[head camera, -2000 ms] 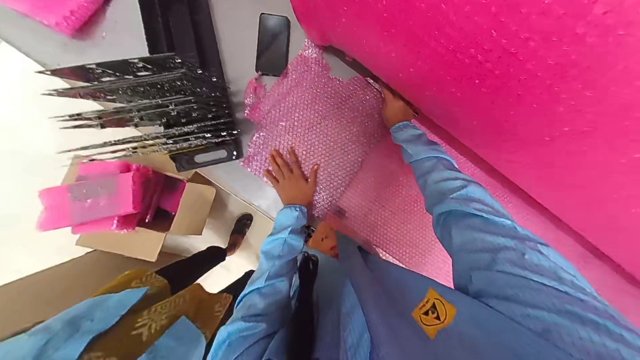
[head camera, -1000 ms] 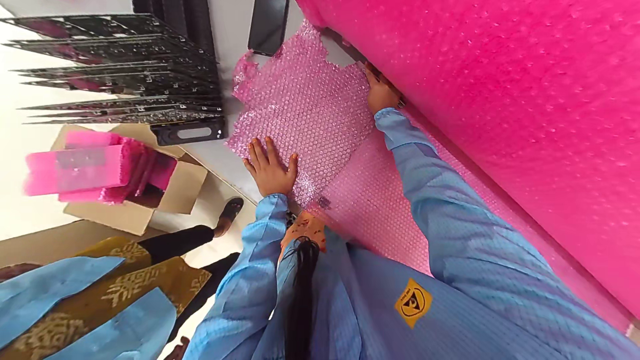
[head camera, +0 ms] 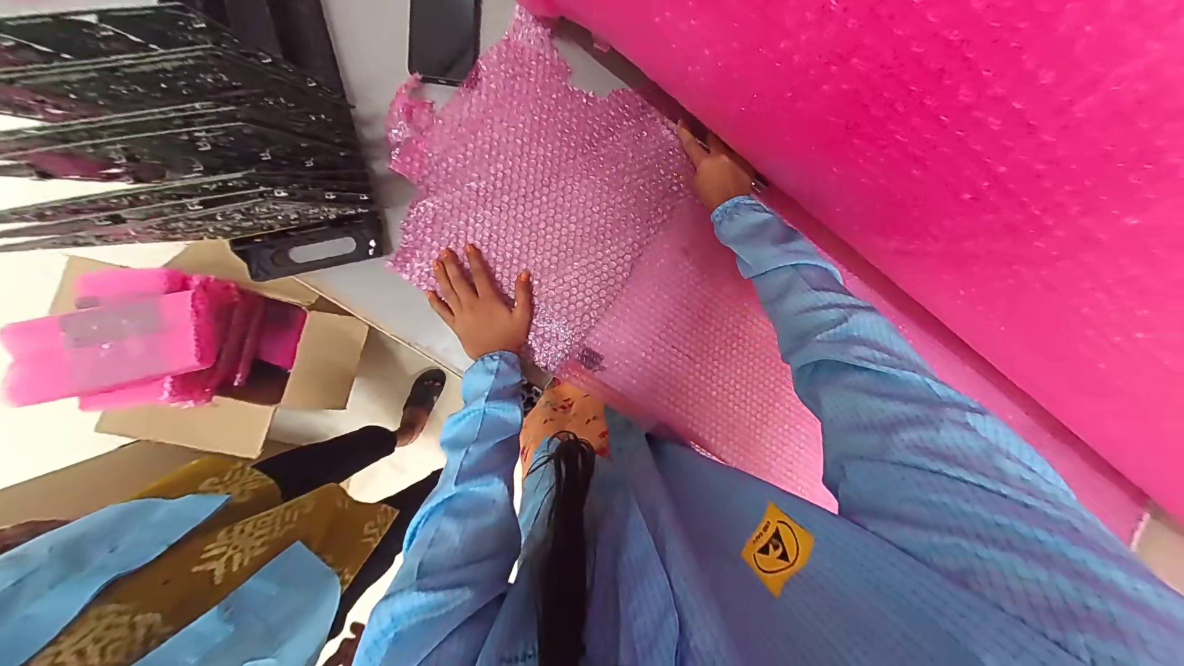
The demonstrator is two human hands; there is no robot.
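A torn-edged sheet of pink bubble wrap (head camera: 555, 194) lies across the grey table. My left hand (head camera: 486, 310) rests flat on its left part, fingers spread. At the sheet's upper right edge, beside a large pink roll of bubble wrap (head camera: 925, 166), is my right hand (head camera: 717, 171). Its thumb and a finger show, but the roll's dark underside hides whether it holds anything. Below the sheet, a further stretch of pink bubble wrap (head camera: 731, 351) runs beneath my right forearm toward my body.
A black phone (head camera: 444, 37) lies at the table's far side. Dark circuit boards (head camera: 166, 129) stand in a black rack (head camera: 314, 248) at the left. Below it, an open cardboard box (head camera: 324, 361) holds pink-wrapped packets (head camera: 148, 338). Another person (head camera: 185, 564) stands at the lower left.
The view has moved closer to the table. Both hands keep about the same places on the bubble wrap, the left spread on it and the right at the roll's edge.
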